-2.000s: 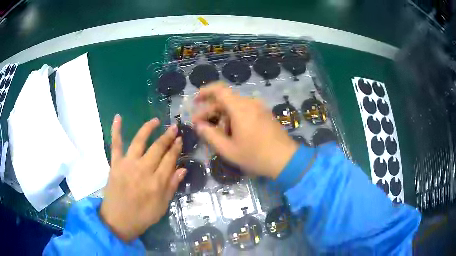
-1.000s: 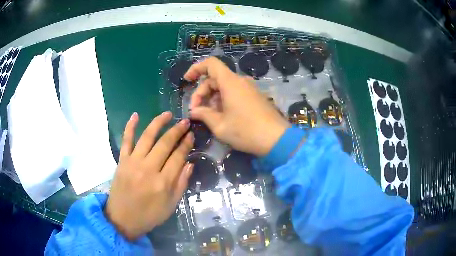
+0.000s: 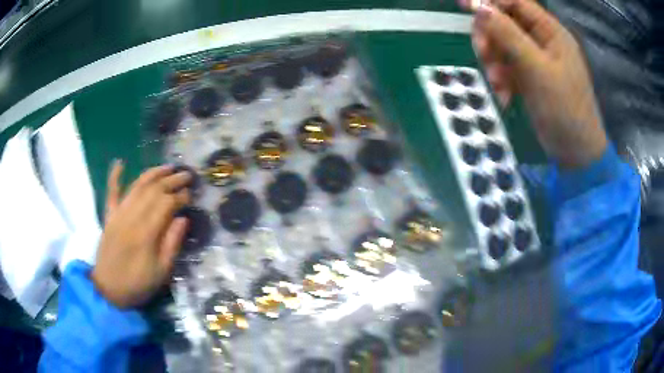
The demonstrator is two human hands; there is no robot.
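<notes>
A clear blister tray point(image 3: 291, 240) with rows of round display modules fills the middle, blurred. Some discs look plain black, such as the black disc point(image 3: 286, 191); others show gold patches, such as the display module point(image 3: 315, 134). My left hand point(image 3: 142, 233) rests at the tray's left edge, fingers over its end discs; its fingertips are blurred and hold nothing visible. My right hand point(image 3: 539, 73) is raised at the top right, above the sticker sheet, with thumb and fingers near the upper picture edge. Whether it pinches something small cannot be told.
The white sticker sheet point(image 3: 482, 167) with two columns of notched black discs lies right of the tray. Blank backing paper point(image 3: 69, 178) lies at the far left. A pale rail point(image 3: 240, 33) curves across the back, with dark green surface beyond.
My right hand has moved from over the tray's left part to the upper right. My left hand stays at the tray's left edge. The view has shifted right, and more gold-patched modules show.
</notes>
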